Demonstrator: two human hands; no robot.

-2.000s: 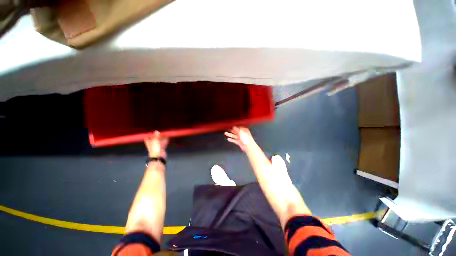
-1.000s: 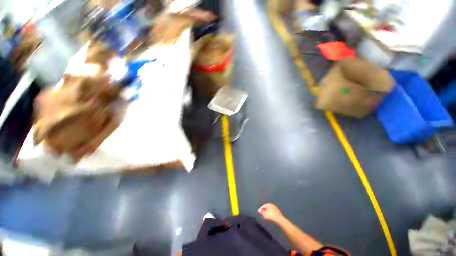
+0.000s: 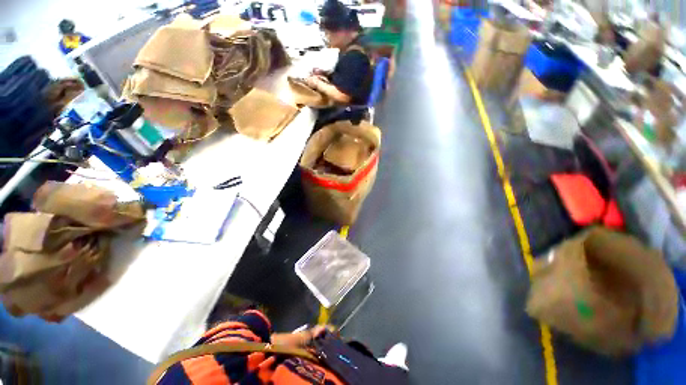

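Observation:
My left hand is small and blurred at the bottom, in front of my dark apron; whether it holds anything cannot be told. A tan strap-like band crosses my striped sleeve. My right hand is not in view. Nearest me is a stool with a pale square seat, beside the white-covered table. Folded tan bag pieces lie at the table's near left. The blue bench machine stands behind a pale board, with open pliers beyond it.
Stacked tan bags lie further up the table, where a seated person works. A carton with red tape stands beyond the stool. Across the grey aisle are an open carton, red item and blue crates.
The view has swung from the red crate under the table to the aisle and table. The stool and table now appear closer. The right hand seen one second ago is out of view.

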